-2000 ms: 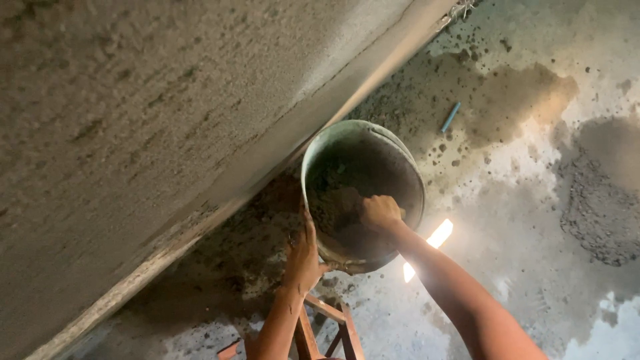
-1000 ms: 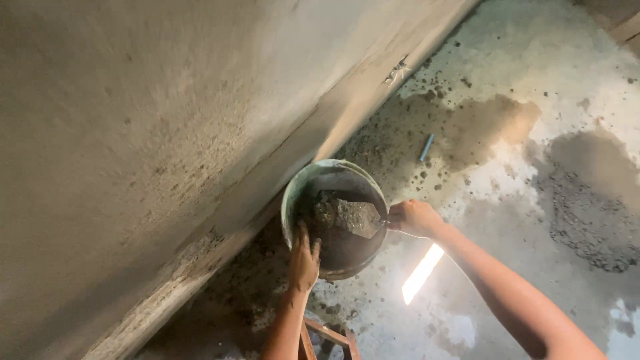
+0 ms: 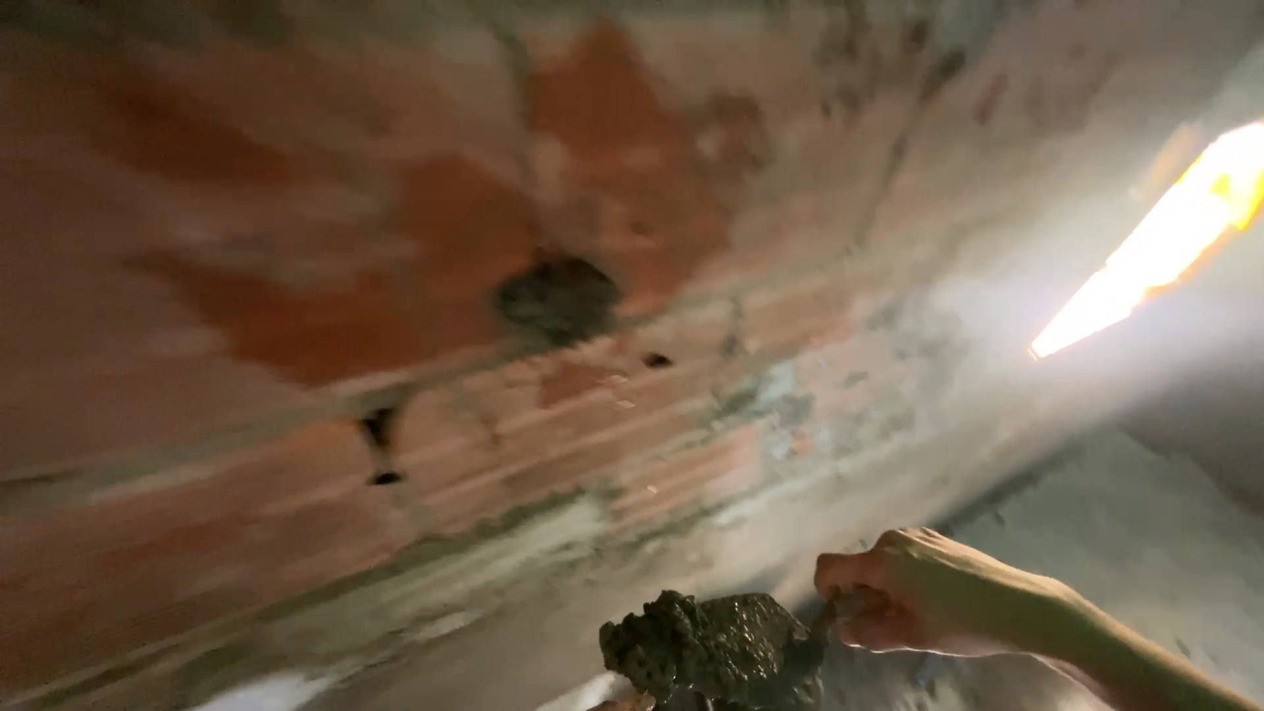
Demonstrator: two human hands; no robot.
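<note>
My right hand (image 3: 889, 592), at the lower right, is closed around the handle of a trowel whose blade is mostly hidden under a heap of wet mortar (image 3: 716, 642). The dark, lumpy heap lies just left of that hand, at the bottom edge. Only a small bit of skin, likely my left hand (image 3: 624, 703), shows at the bottom edge beneath the mortar; its fingers cannot be made out. Behind them rises a brick wall (image 3: 612, 168) with bare red patches and mortar joints, blurred.
A dark mortar blob (image 3: 558, 296) sticks to the wall, with a small dark hole (image 3: 380, 434) lower left of it. A bright light (image 3: 1165, 237) glares at the right. Grey surface shows at the lower right.
The view has swung from the bucket and floor to the brick wall. My right hand has lifted the mortar-laden trowel out of the bucket. My left hand no longer shows at the bucket.
</note>
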